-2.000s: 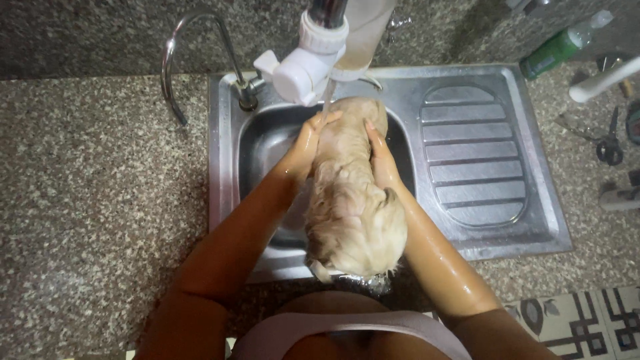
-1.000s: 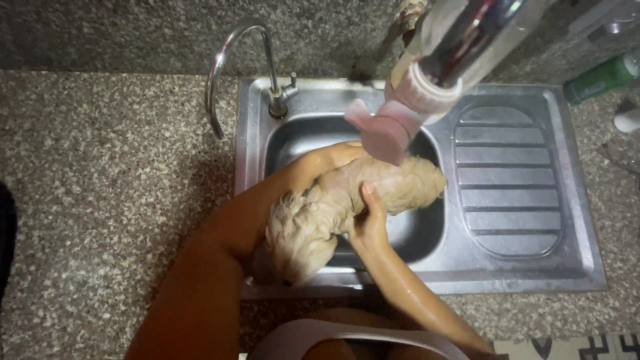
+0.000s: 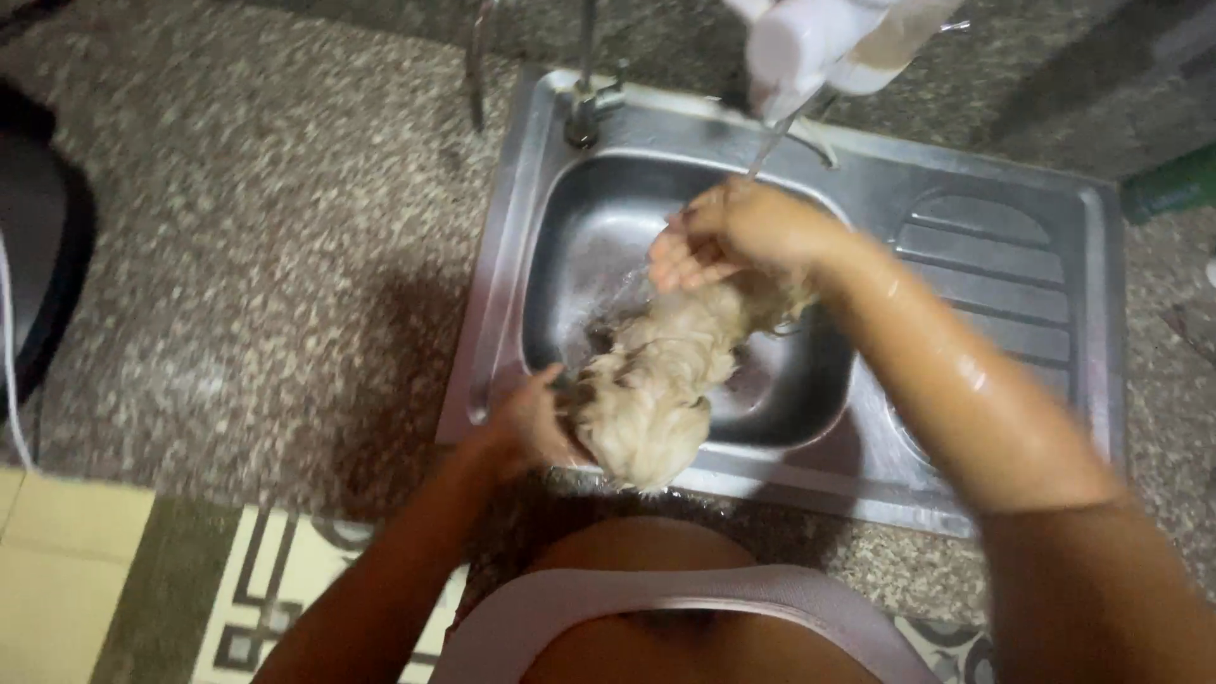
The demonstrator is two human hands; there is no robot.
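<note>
A wet, cream-coloured small dog [image 3: 665, 366] stands in the bowl of a stainless steel sink [image 3: 608, 228], its head at the near rim. My left hand [image 3: 537, 423] is against the dog's side near its head, fingers apart and blurred. Above the dog's far end, my right hand [image 3: 727, 233] is cupped, with a thin stream of water [image 3: 774, 138] running onto it from the white tap outlet [image 3: 788, 57]. Whether my right hand touches the dog cannot be told.
A second, slim metal tap [image 3: 584, 119] rises at the sink's back left corner. The ribbed drainboard [image 3: 988, 275] lies to the right, with a green bottle [image 3: 1173, 185] beyond it. Speckled stone counter [image 3: 285, 237] stretches left to a dark object [image 3: 38, 237] with a white cord.
My right hand has left the dog's side and moved up under the water stream. My left hand is now near the dog's head. The view has shifted and tilted.
</note>
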